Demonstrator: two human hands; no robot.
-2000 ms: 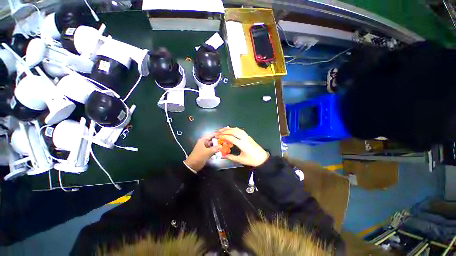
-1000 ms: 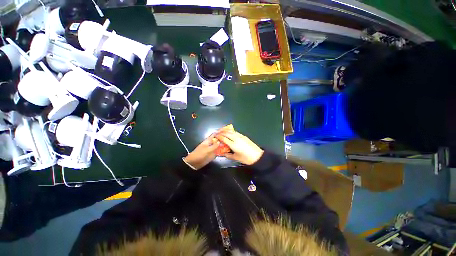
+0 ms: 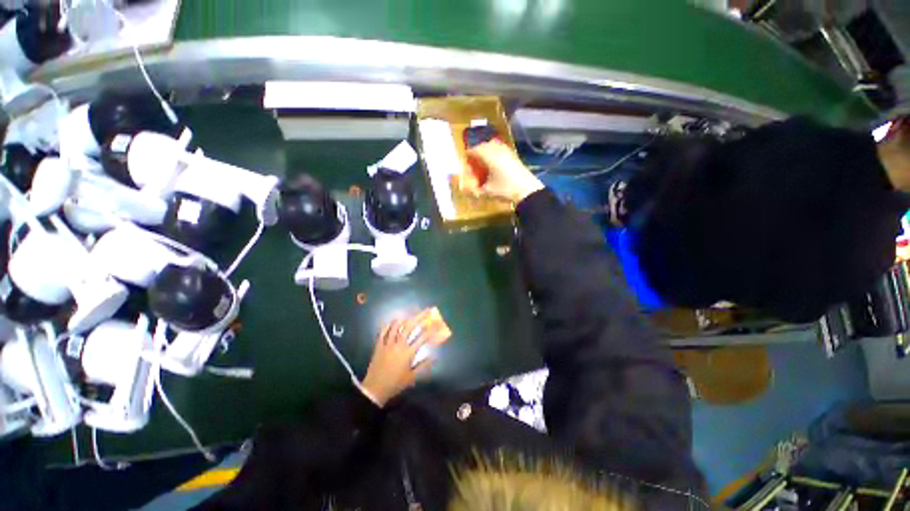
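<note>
My left hand rests low over the green mat with a small flat orange-yellow piece at its fingertips; something white shows under the fingers. My right hand is reached into the yellow-brown open tray, over the smartphone, whose black end shows beyond the fingers. Something red shows at my right fingertips; whether it is held is unclear. Two white cameras with black ball heads, one on the left and one on the right, stand on the mat left of the tray.
Many white-and-black cameras are heaped on the left. A long white box lies at the back edge, before a green conveyor. A white paper slip lies beside the tray. A person in dark clothing is on the right.
My hands have parted. My right hand has moved from the red-orange item near my body up into the tray. My left hand stays low with the orange-yellow piece. The view has tilted upward.
</note>
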